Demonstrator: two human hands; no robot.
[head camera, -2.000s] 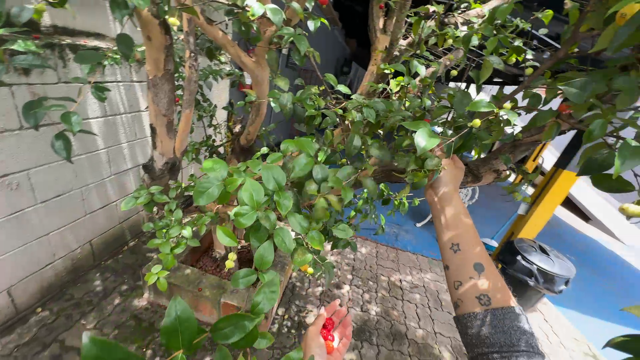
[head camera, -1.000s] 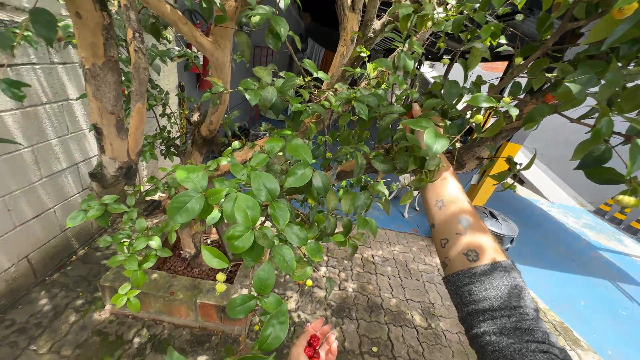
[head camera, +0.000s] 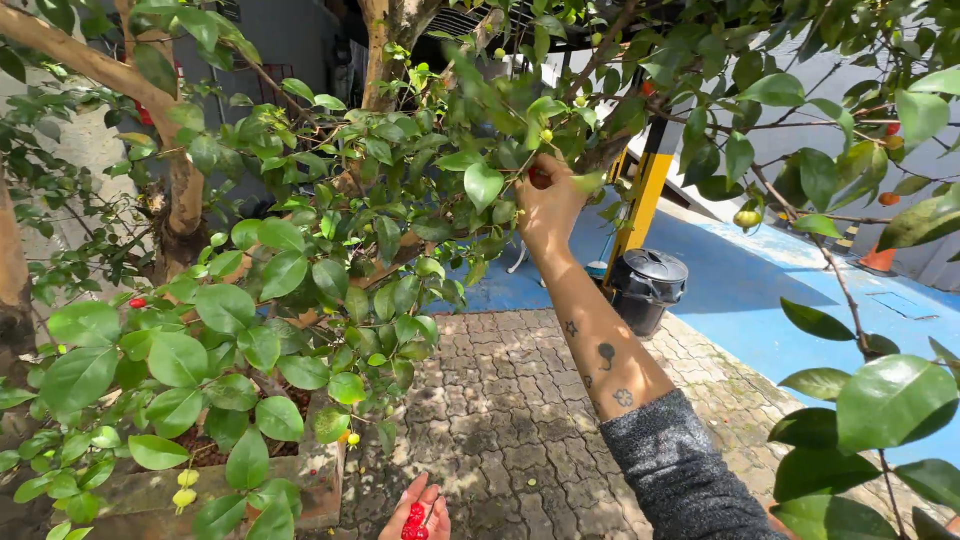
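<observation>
My right hand is raised among the leaves of a fruit tree, its fingers curled around a red berry that shows between thumb and fingers. A small green-yellow fruit hangs just above the fingertips. Low at the bottom edge, my left hand is cupped palm up and holds several red ribbed berries. Other fruits hang about: a red one in the left foliage, a green one and an orange one at the right.
Tree trunks rise at the left from a brick-edged planter. Leafy branches reach in at the right. Beyond my right forearm stand a black lidded bin and a yellow post. Paving blocks meet a blue-painted floor.
The view has swung to the right and nearer the branches. My right hand stays raised among the leaves, and a red berry now shows at its fingers. My left hand still holds red berries.
</observation>
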